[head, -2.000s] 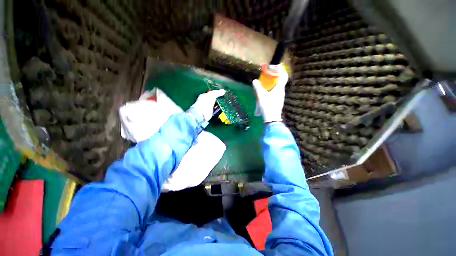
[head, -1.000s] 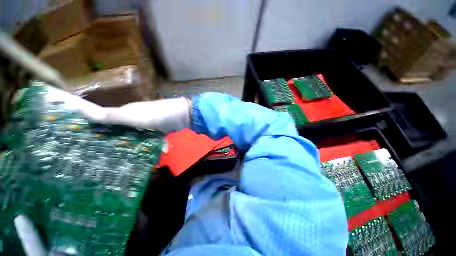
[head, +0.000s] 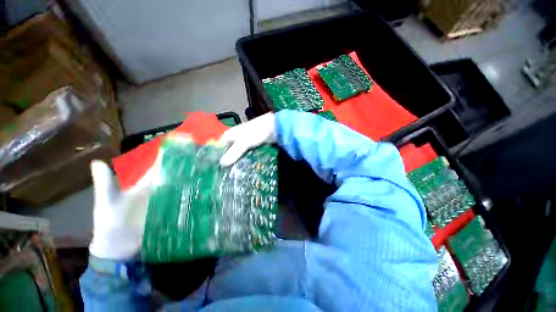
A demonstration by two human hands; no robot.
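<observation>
A large green circuit board point(head: 207, 204) with silvery components is held up close in front of me, slightly blurred. My left hand point(head: 119, 210), in a white glove, grips its left edge. My right hand point(head: 249, 139), also in a white glove, is at its top edge with the fingers over the board. A black bin point(head: 420, 79) ahead on the right holds green boards point(head: 344, 76) on a red sheet point(head: 378, 109). A second black bin point(head: 501, 256) at the right holds several boards on red sheets.
A shallow black tray point(head: 135, 141) with a red sheet point(head: 198, 127) over it lies behind the board. Cartons point(head: 42, 134) with clear plastic stand at the left. A black lid or tray point(head: 472, 91) lies on the floor at the right. A pallet-like brown stack point(head: 454, 17) is behind.
The view has turned from the foam-lined booth to the bins. The air gun and white cloth are out of view. The large board has moved right, and both hands are now on it.
</observation>
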